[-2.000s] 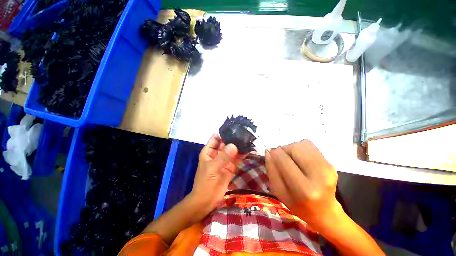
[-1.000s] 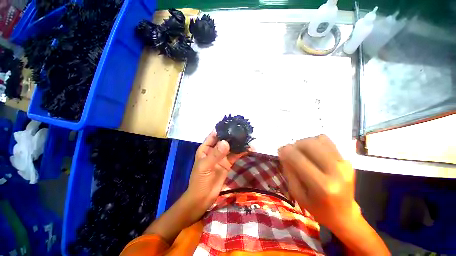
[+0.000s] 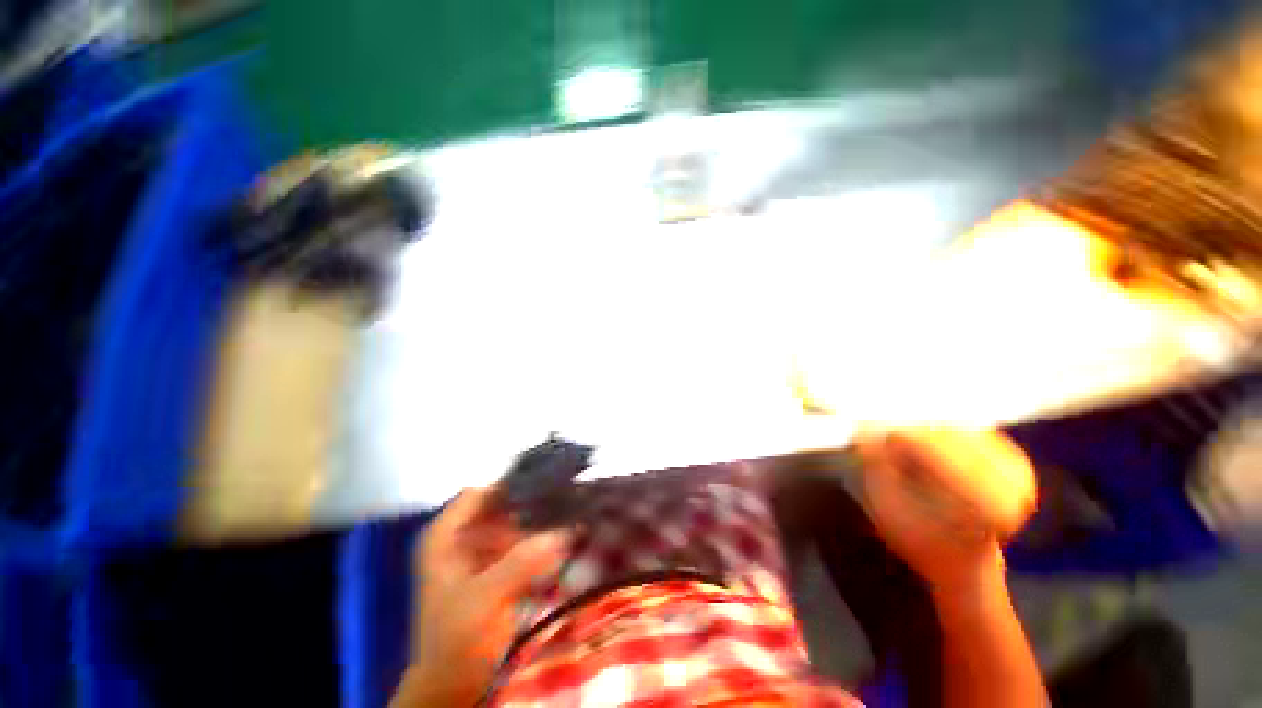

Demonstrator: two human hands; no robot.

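Note:
The picture is strongly blurred. My left hand (image 3: 478,567) holds a black spiky assembly (image 3: 548,477) between its fingers, above the lap and near the front edge of the white work sheet (image 3: 595,332). My right hand (image 3: 948,491) is at the sheet's front edge on the right, fingers bent; blur and glare hide whether it holds anything. Loose black parts (image 3: 325,221) lie on the back left of the table.
A raised blue bin (image 3: 139,332) stands at left, with another blue bin (image 3: 357,609) below beside the lap. The green belt (image 3: 415,69) runs beyond the table. A warm-lit box with brown pieces (image 3: 1176,180) is at right.
The view has swung to the right and blurred, bringing in the lit box. My left hand still holds the black assembly. My right hand shows farther from my left.

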